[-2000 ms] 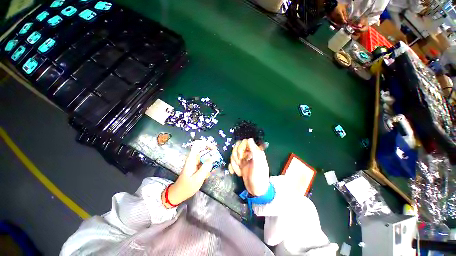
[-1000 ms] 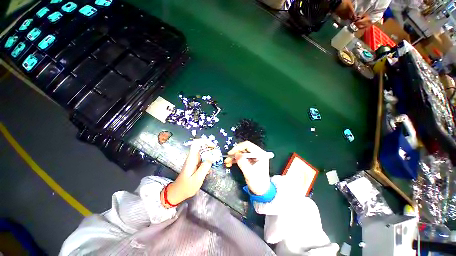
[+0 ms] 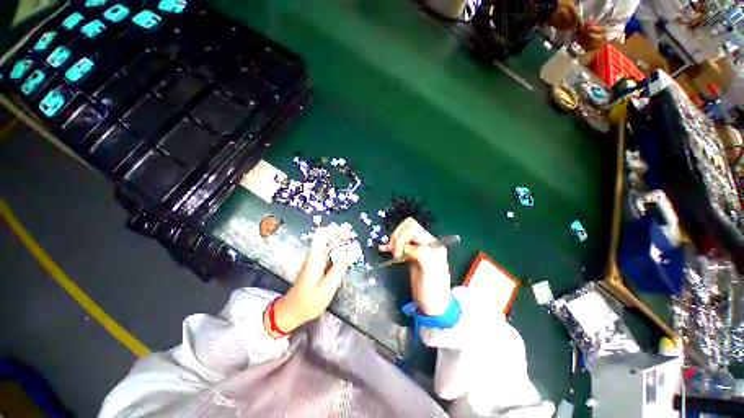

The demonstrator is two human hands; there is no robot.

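Note:
My left hand (image 3: 316,273) holds a teal module (image 3: 346,252) between thumb and fingers at the bench's near edge. My right hand (image 3: 414,246) is just right of it and grips a thin tool (image 3: 447,242), perhaps tweezers, whose rear end sticks out to the right. Whether its tip holds a part is too small to tell. A loose pile of small white-silver pieces (image 3: 314,192) lies beyond my left hand. A heap of small black parts (image 3: 401,208) lies just beyond my right hand. Two teal modules (image 3: 524,196) (image 3: 577,230) lie on the mat (image 3: 457,139) at right.
A black tray stack (image 3: 179,98) with teal modules is at left. A beige block (image 3: 263,180) and brown disc (image 3: 271,225) are beside it. An orange-edged square (image 3: 490,286), clear bags (image 3: 594,317), a white device (image 3: 635,384) and a blue bin (image 3: 650,249) are at right. A person's hands (image 3: 589,34) are at the far side.
My right hand was over the black heap, then came near the module with the tool, and is now slightly right of it. The two loose modules have shifted right in view. My left hand has barely moved.

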